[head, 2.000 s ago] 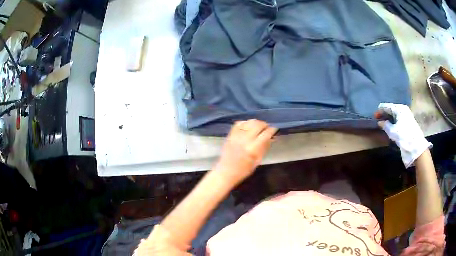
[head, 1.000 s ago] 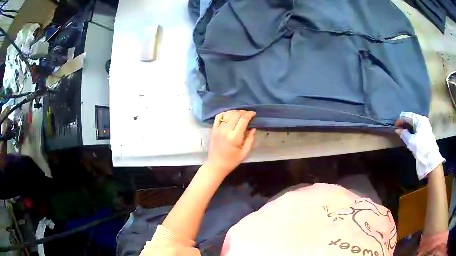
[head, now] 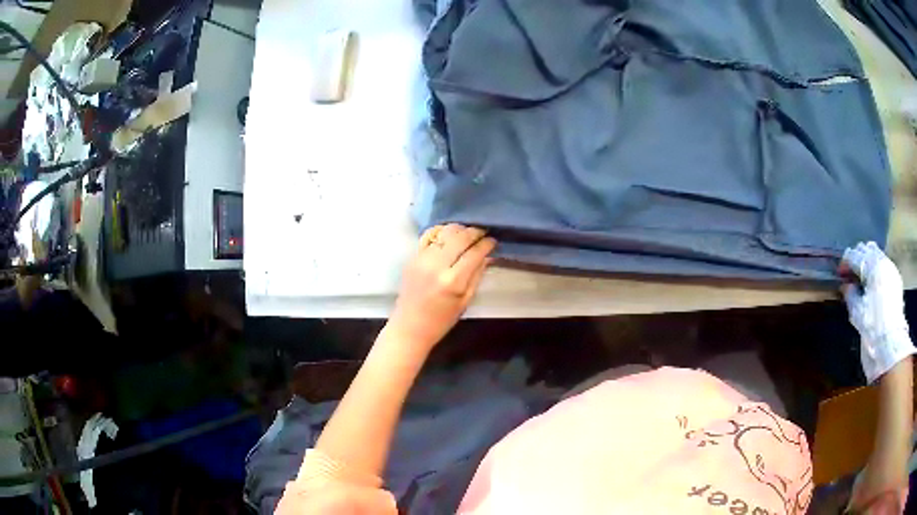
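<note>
A dark grey-blue garment (head: 664,131) lies spread on the pale table, with folds and creases. Its hem (head: 644,251) runs along the table's near side, folded over. My left hand (head: 444,277), bare with a ring, grips the hem at its left end. My right hand (head: 879,310), in a white glove with bare fingertips, pinches the hem at its right end. The hem is stretched between both hands. A light blue strip (head: 422,181) shows at the garment's left edge.
A pale small block (head: 334,66) lies on the table (head: 302,241) left of the garment. More dark cloth (head: 890,28) is at the far right corner. A cluttered dark bench (head: 149,191) stands at the left. A crumpled garment pile (head: 442,427) and a brown box (head: 843,433) are below.
My left hand has moved left along the hem to its end. The hem's fold looks narrower on the left. The view has shifted, and the iron at the right has left the picture.
</note>
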